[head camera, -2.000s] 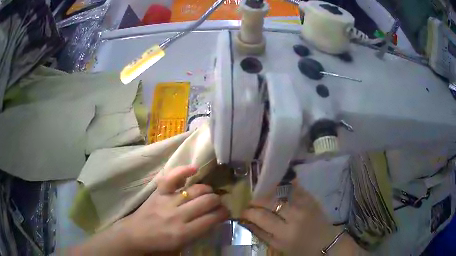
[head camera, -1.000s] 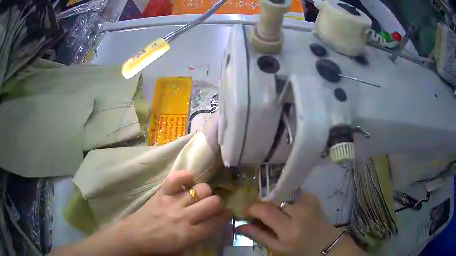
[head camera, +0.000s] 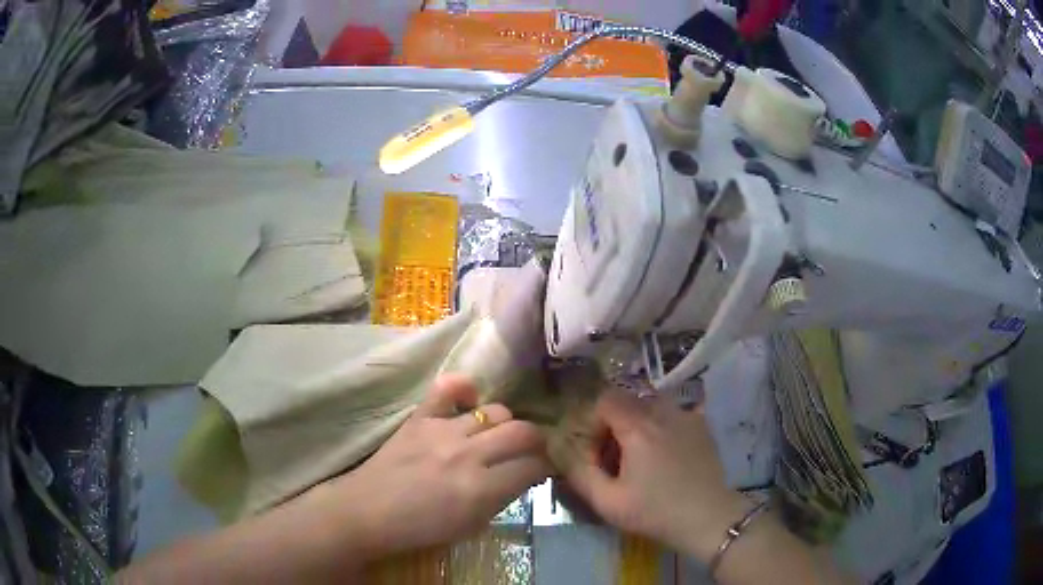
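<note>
A pale grey-green sleeve panel (head camera: 332, 383) lies left of the sewing machine head (head camera: 606, 240), its right end running under the head. My left hand (head camera: 458, 469), with a ring, presses on the panel's end near the needle area. My right hand (head camera: 646, 469), with a bracelet, pinches the olive cloth (head camera: 560, 406) just in front of the head, thumb and finger curled together. The two hands are close together. The needle and presser foot are largely hidden by the head, cloth and hands.
Other pale olive pieces (head camera: 126, 263) lie at the left. A yellow-orange tape (head camera: 415, 257) is on the bed. A gooseneck lamp (head camera: 429, 139) hangs above it. A bundle of narrow bands (head camera: 818, 417) lies to the right. A control panel (head camera: 984, 166) stands at the upper right.
The view has shifted, showing more of the machine's right end. My right hand has moved from its fingers spread by the needle area to a curled pinch on the olive cloth. My left hand stays on the panel.
</note>
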